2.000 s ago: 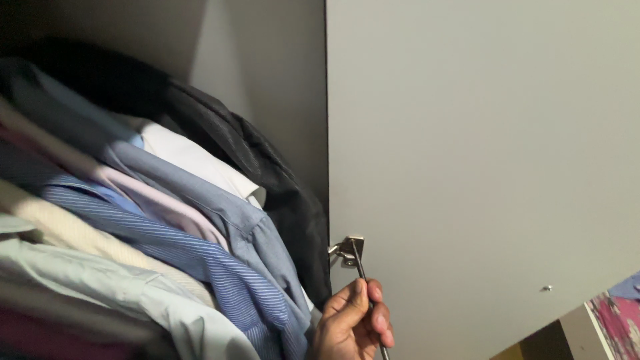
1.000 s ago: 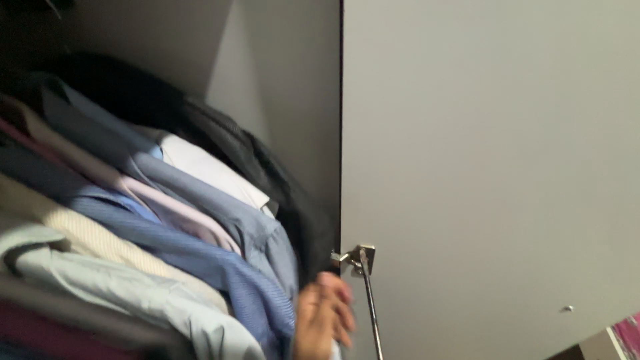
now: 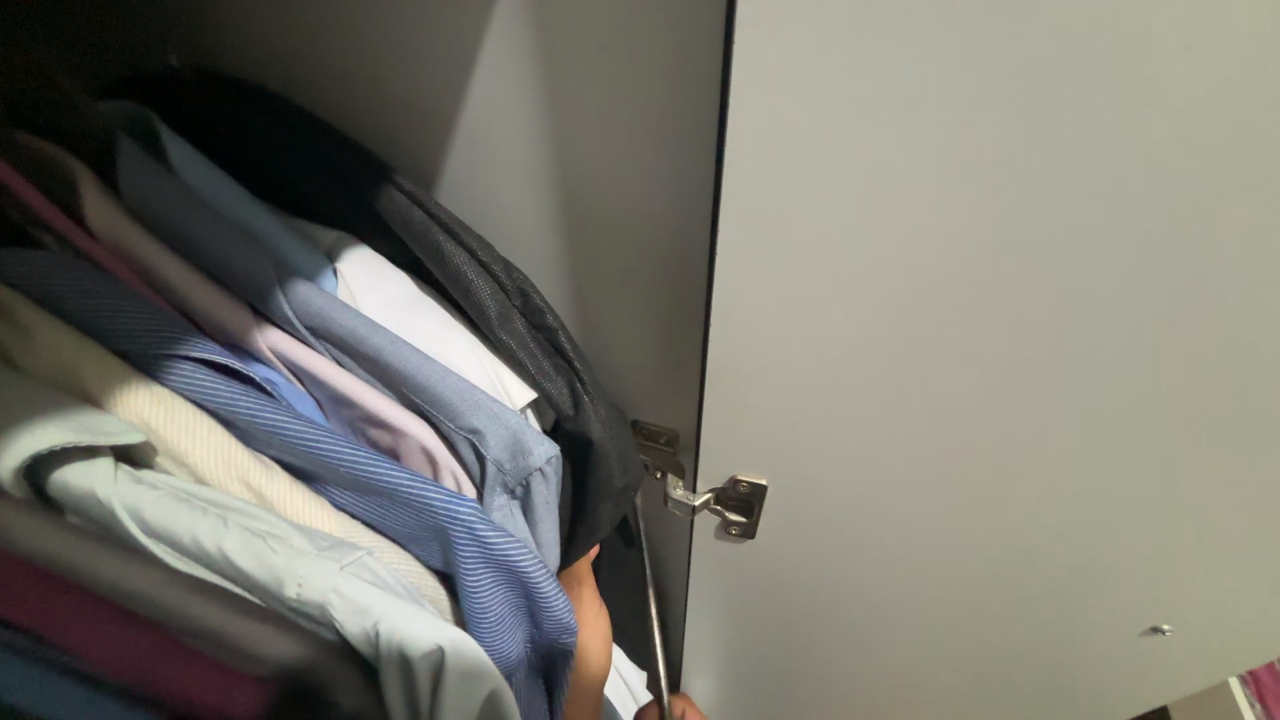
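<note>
A metal cabinet hinge (image 3: 735,507) joins the side panel and the pale door. My left hand (image 3: 590,630) reaches up between the blue striped shirt (image 3: 500,550) and the side panel, against the lower edge of a dark jacket (image 3: 510,310); its fingertips are mostly hidden. At the bottom edge, only the fingers of my right hand (image 3: 672,708) show, closed around a slim metal rod, apparently a screwdriver shaft (image 3: 652,590). The rod points up, with its upper end beside the jacket and below the hinge's side-panel mounting plate (image 3: 656,435).
Hanging shirts, among them a pale green shirt (image 3: 290,570) and a white shirt (image 3: 420,320), crowd the left side. The open wardrobe door (image 3: 980,320) spans the right, with a small metal fitting (image 3: 1160,630) low on it. Pink fabric (image 3: 1265,690) lies at the lower right corner.
The metal rod was against the hinge plate on the door; its tip has moved left and now lies beside the jacket. The hinge's side-panel mounting plate has come into sight.
</note>
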